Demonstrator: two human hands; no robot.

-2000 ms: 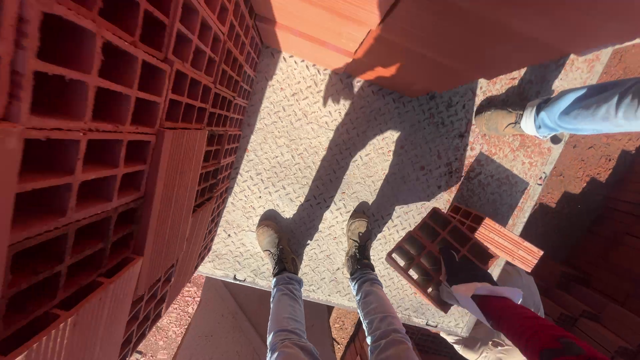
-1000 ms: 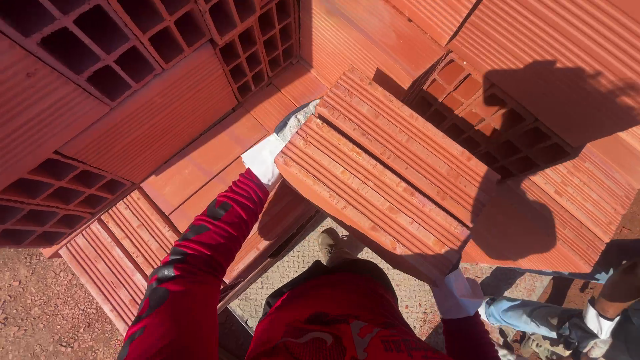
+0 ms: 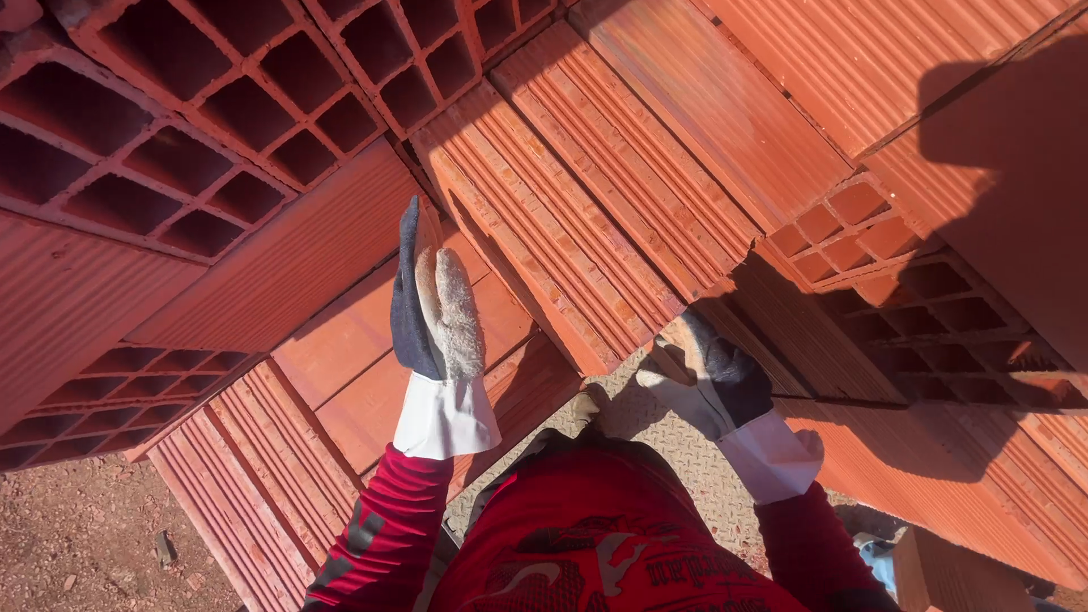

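Observation:
Two ridged hollow clay bricks (image 3: 586, 195) lie side by side on the stack, above and between my hands. My left hand (image 3: 438, 297), in a dark and pale work glove with a white cuff, is held flat to the left of them, fingers extended and nothing in it. At the near end of the bricks is my right hand (image 3: 714, 374), gloved alike, its fingers partly curled; its fingertips are close to the brick's lower corner, and whether they touch it cannot be told.
Stacked hollow bricks with open cells (image 3: 187, 127) rise at the left. More bricks (image 3: 935, 323) are at the right, under a shadow. Below is a textured metal floor (image 3: 705, 476), with reddish gravel ground (image 3: 102, 535) at lower left. Another person's blue clothing (image 3: 875, 561) shows at lower right.
One second ago both my hands held the ridged bricks between them; now the bricks lie on the stack and my left hand is off them. The view has moved a lot since two seconds ago.

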